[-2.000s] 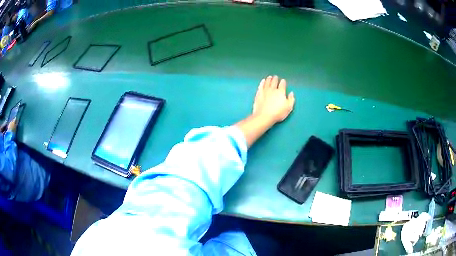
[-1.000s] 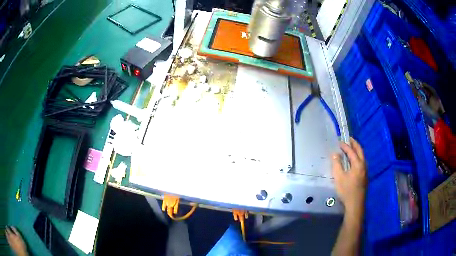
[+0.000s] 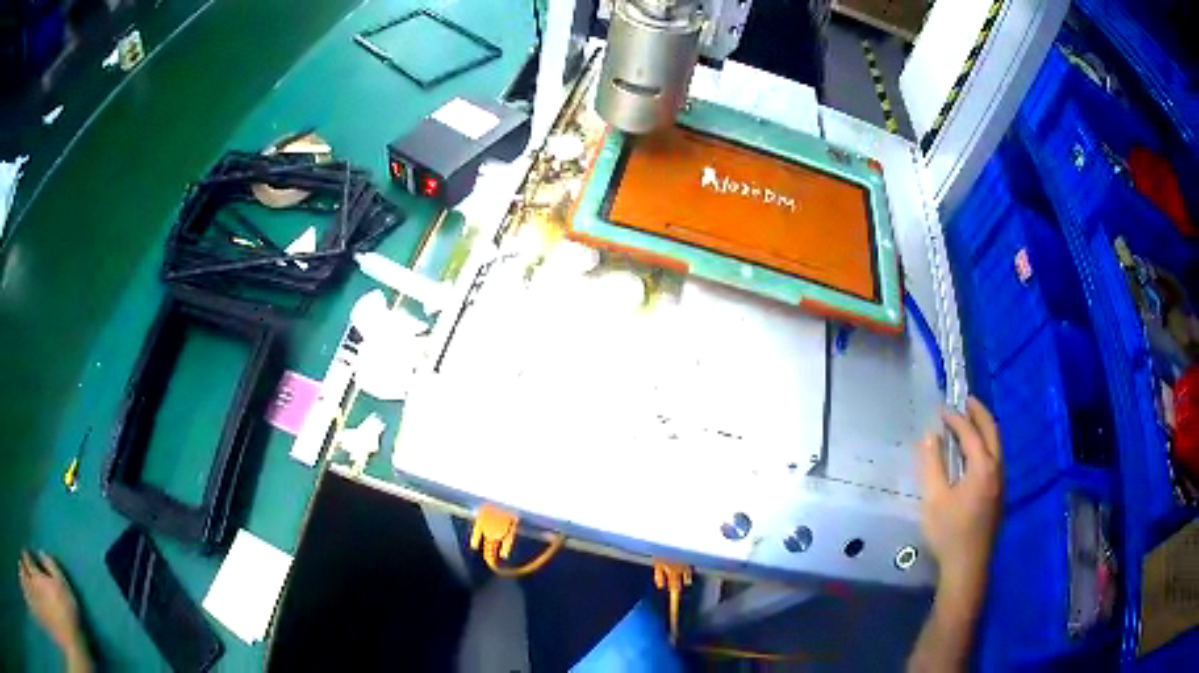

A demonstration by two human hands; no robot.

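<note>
An orange fixture plate [image 3: 776, 230] with white handwriting and a black rectangular groove lies on the machine bed [image 3: 618, 394], with a pale green frame [image 3: 671, 238] over it. A silver press head [image 3: 644, 72] stands above its left end. My right hand [image 3: 963, 480] rests at the bed's right edge, fingers apart, with nothing seen in it. My left hand [image 3: 50, 598] lies on the green mat at the far lower left, fingers somewhat apart, holding nothing visible. Blue-handled pliers [image 3: 924, 339] are partly hidden behind the fixture's right corner.
A stack of black frames [image 3: 132, 427], tangled frames [image 3: 197, 224] and a black phone-like slab [image 3: 161, 602] lie on the left mat. A black box with red switches [image 3: 454, 151] stands left of the bed. Blue bins [image 3: 1039, 302] line the right side.
The fixture has come nearer to me and to the right, out from under the press head, and now partly covers the pliers. Both hands stay at about the same places.
</note>
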